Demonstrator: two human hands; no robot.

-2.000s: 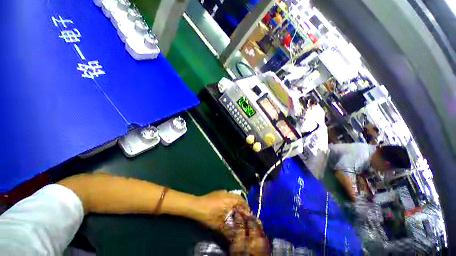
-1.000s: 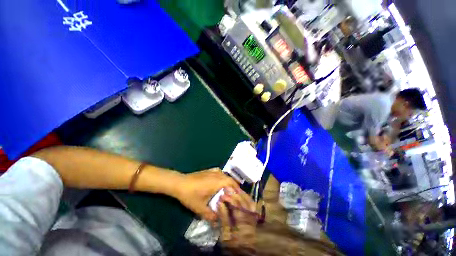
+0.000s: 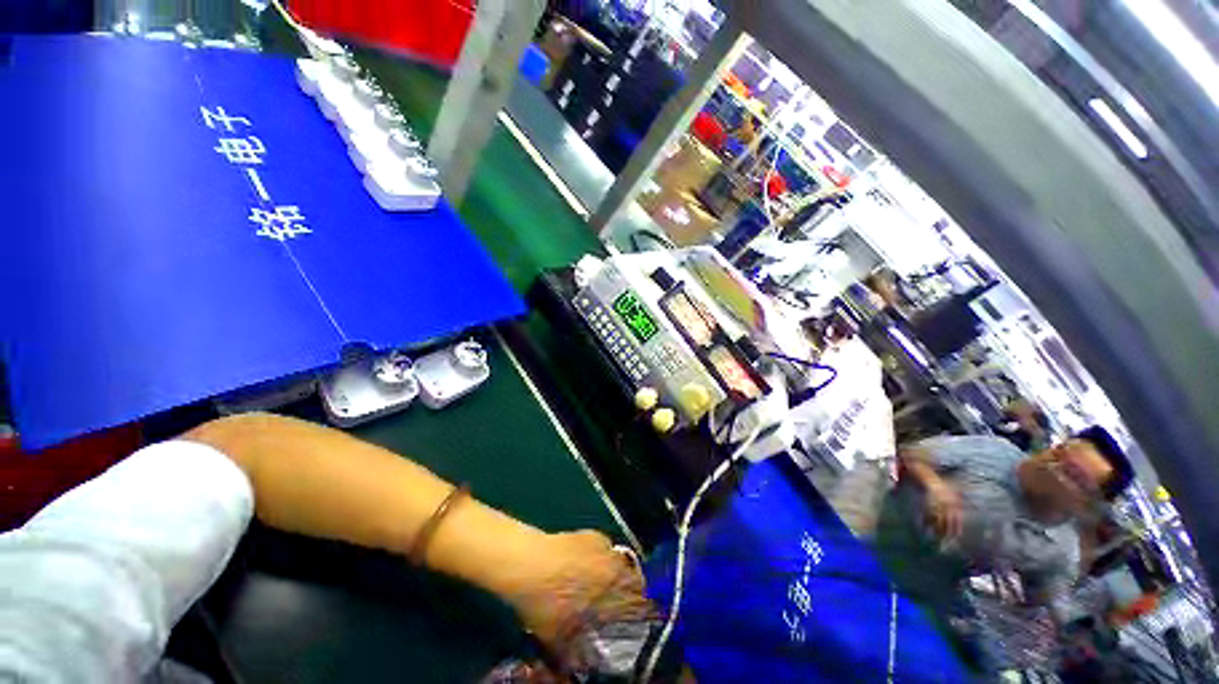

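My left hand point(image 3: 582, 604) is low in the centre, its forearm reaching in from the left. Its fingers are blurred and partly cut off by the bottom edge, so I cannot tell what they hold. No right hand can be made out. Two white plug adapters point(image 3: 369, 388) lie on the green bench point(image 3: 515, 461) at the edge of the large blue corrugated sheet point(image 3: 147, 254). A row of white adapters point(image 3: 401, 181) stands along that sheet's far right side. A white cable point(image 3: 685, 535) runs down beside my hand.
A bench instrument point(image 3: 642, 327) with green digits and yellowish knobs stands beyond my hand. Another blue sheet point(image 3: 762, 581) lies to its right. Grey metal framing point(image 3: 468, 94) rises behind. A person point(image 3: 1003, 501) sits at the right. Red material point(image 3: 67, 474) shows at the left.
The view has tilted up, so more of the large blue sheet and its adapter row shows. The white socket block and the hand beside my left hand are no longer distinguishable.
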